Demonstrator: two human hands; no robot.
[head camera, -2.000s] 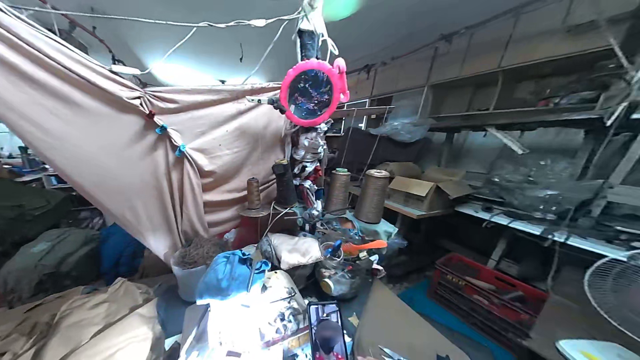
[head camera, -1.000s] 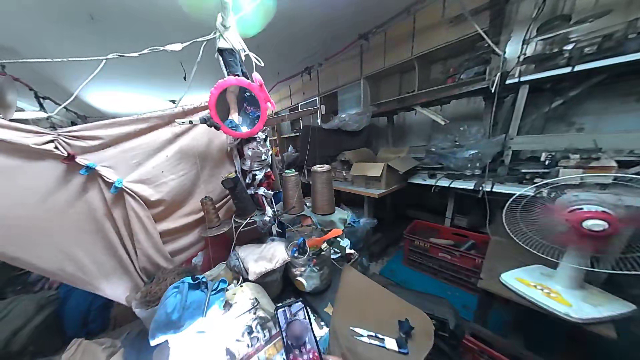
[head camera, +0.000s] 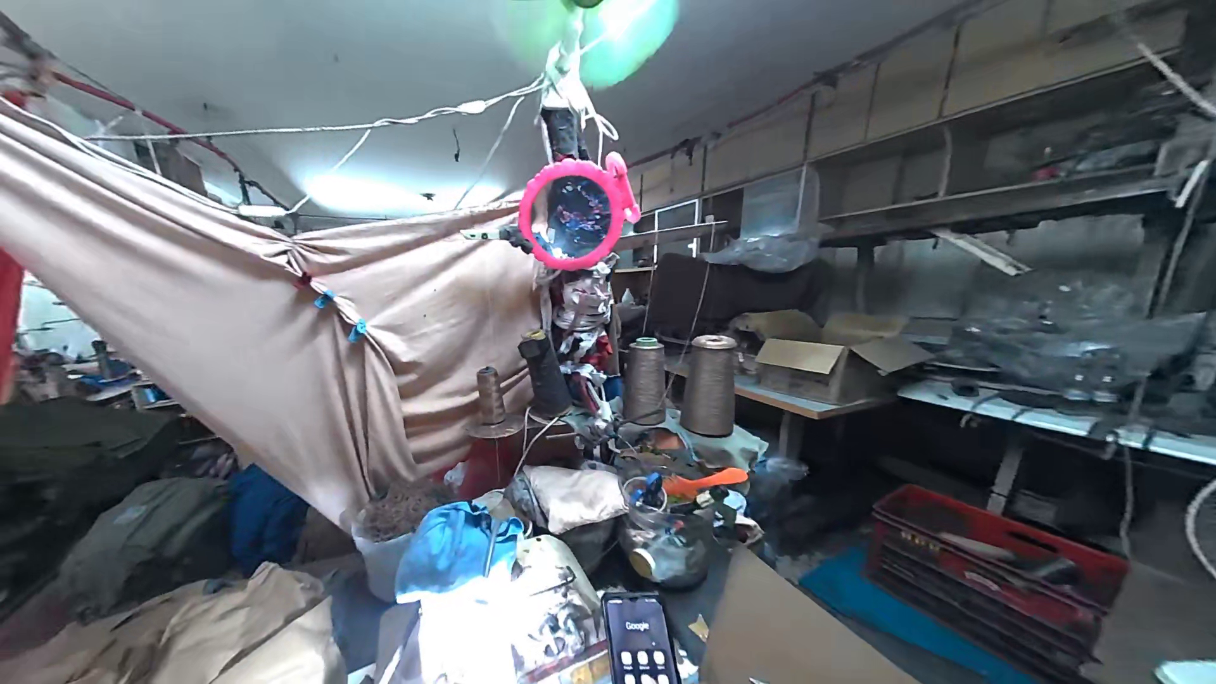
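Observation:
Neither my left hand nor my right hand shows in the frame. A smartphone (head camera: 638, 638) with a lit screen stands at the bottom centre, beside a brightly lit sewing machine (head camera: 556, 603) with a blue cloth (head camera: 459, 551) on it. Right of the phone lies a brown cardboard piece (head camera: 798, 627). A clear container of small items (head camera: 668, 551) sits behind, with an orange-handled tool (head camera: 705, 482) across its top. Thread cones (head camera: 709, 385) stand further back. Above them a pink-framed round mirror (head camera: 573, 214) hangs on a wrapped post.
A pinkish cloth curtain (head camera: 237, 351) spans the left. Brown fabric (head camera: 199, 627) is heaped at the lower left. An open cardboard box (head camera: 807, 370) rests on a table behind. On the right are a red plastic crate (head camera: 993, 560) and shelves (head camera: 1007, 199) with plastic bags.
The view has swung right, then back left. The fan and the scissors on the cardboard, seen a second ago, are now largely out of view.

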